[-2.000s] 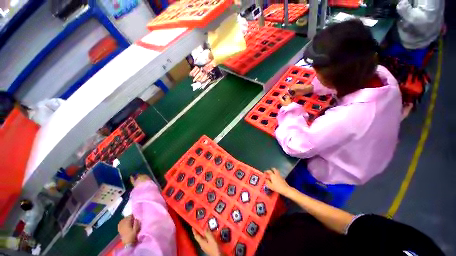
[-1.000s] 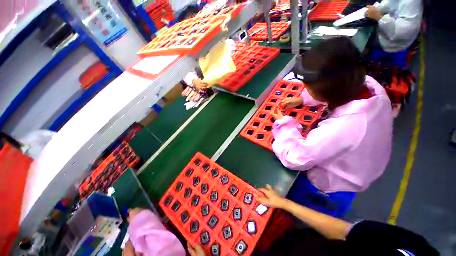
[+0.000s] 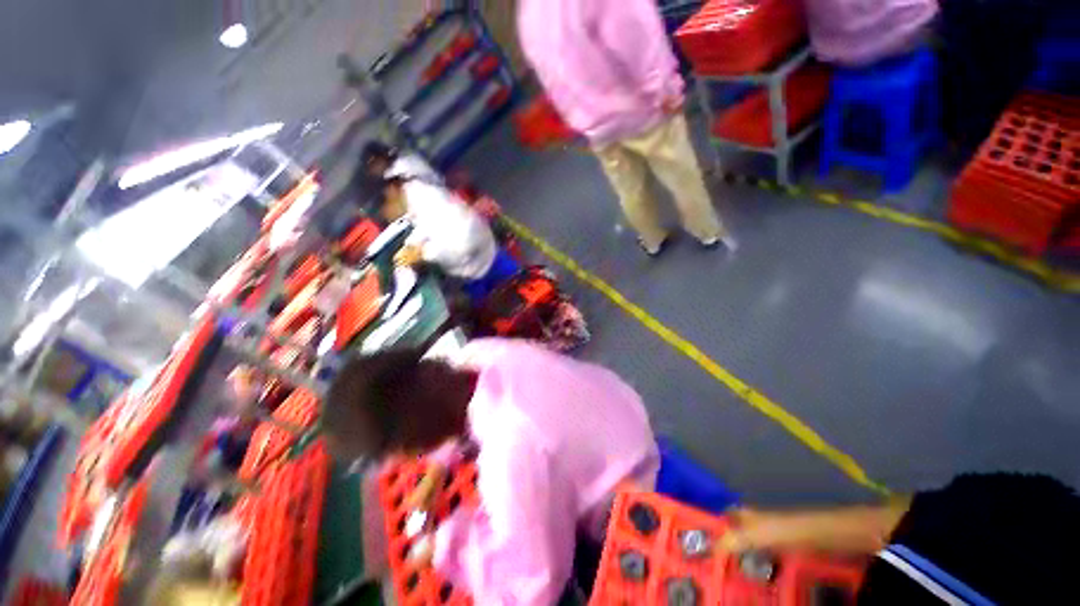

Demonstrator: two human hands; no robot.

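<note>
A red-orange component tray (image 3: 663, 547) shows at the bottom edge, right of centre, cut off by the frame. Small, dark and silvery square units sit in its pockets, one per pocket. My right hand (image 3: 758, 529) is blurred and holds the tray at its upper edge. My forearm comes in from the right, out of a black sleeve with a pale stripe. My left hand is out of the picture.
A person in pink (image 3: 551, 444) sits just left of my tray, over another red tray (image 3: 397, 503). Another person in pink stands in the aisle (image 3: 610, 71). Blue stool (image 3: 876, 124), stacked red trays (image 3: 1024, 172) and yellow floor line (image 3: 711, 373) lie beyond.
The view has swung right and up towards the aisle. The held tray has gone from above the green line to the bottom edge, mostly out of frame. My left hand has left view.
</note>
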